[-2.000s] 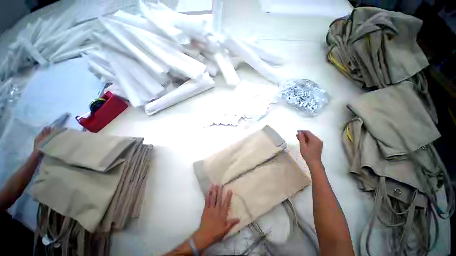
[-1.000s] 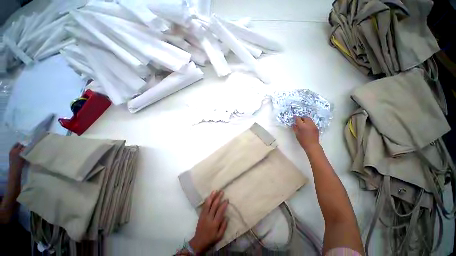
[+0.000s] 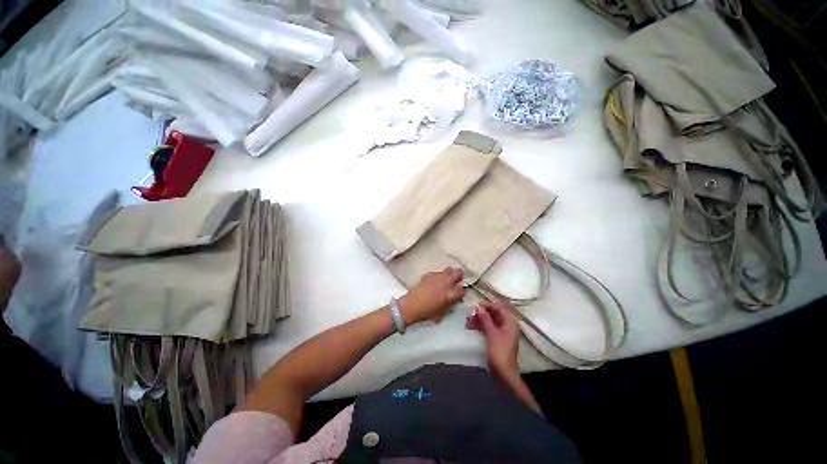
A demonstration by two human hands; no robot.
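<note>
A beige tote bag (image 3: 494, 213) lies flat and tilted on the table, its top folded over and its long handles (image 3: 589, 290) looping out to the lower right. My left hand (image 3: 437, 294) is at the bag's lower edge where a handle begins, fingers bent together on the handle's base. My right hand (image 3: 494, 324) is just beside it, fingertips pinched on a tiny whitish piece, too small to identify. A silvery heap of fasteners in a clear bag (image 3: 533, 94) and a heap of white tags (image 3: 431, 95) lie beyond the bag.
A layered bag stack (image 3: 163, 294) stands left, handles over the edge. Looser bag piles (image 3: 698, 68) lie right. A red tape dispenser (image 3: 186, 163) and white paper rolls (image 3: 304, 100) lie at the back left. Another person's hand (image 3: 7, 272) shows at the left rim.
My right hand has moved from the silvery heap back to the bag's handle side. My left hand has moved from the bag's face to the handle base. The view has shifted toward my body.
</note>
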